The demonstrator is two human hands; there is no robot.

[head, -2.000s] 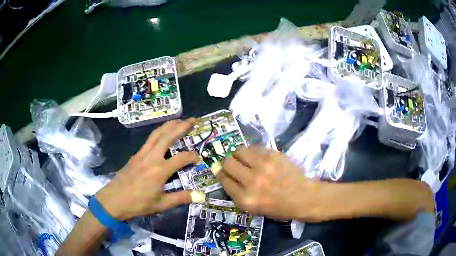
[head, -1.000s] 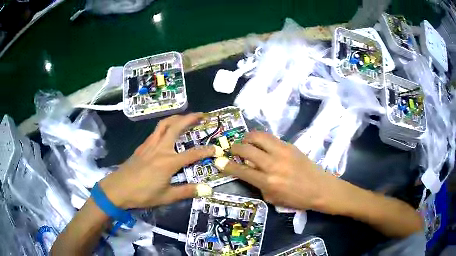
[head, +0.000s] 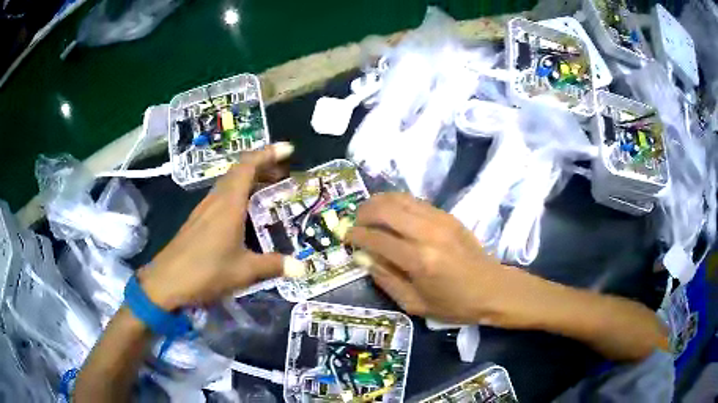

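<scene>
An open white socket housing [head: 277, 206] lies tilted on the black bench in front of me. It holds a green circuit board with a yellow block, dark and red wires, and metal strips along its edges. My left hand [head: 224, 224] is at its left side, thumb tip on the lower left part and a finger raised past the top left corner. My right hand [head: 425, 256] is at its right side, fingers bent over the board's right part. Its fingertips partly hide the board, so I cannot tell if they pinch a part. Pale finger cots cover some fingertips.
Another open housing [head: 293, 346] lies just below, and one more [head: 175, 134] at upper left by the green belt's pale rail [head: 315, 75]. Bagged white cords [head: 409, 118] lie behind and right. More open units [head: 513, 63] stand at upper right. Bagged cords [head: 79, 212] also lie left.
My left fingers have spread and lifted off the housing's top edge, showing more of its left side. The view has shifted slightly. My right hand stays over the board's right part.
</scene>
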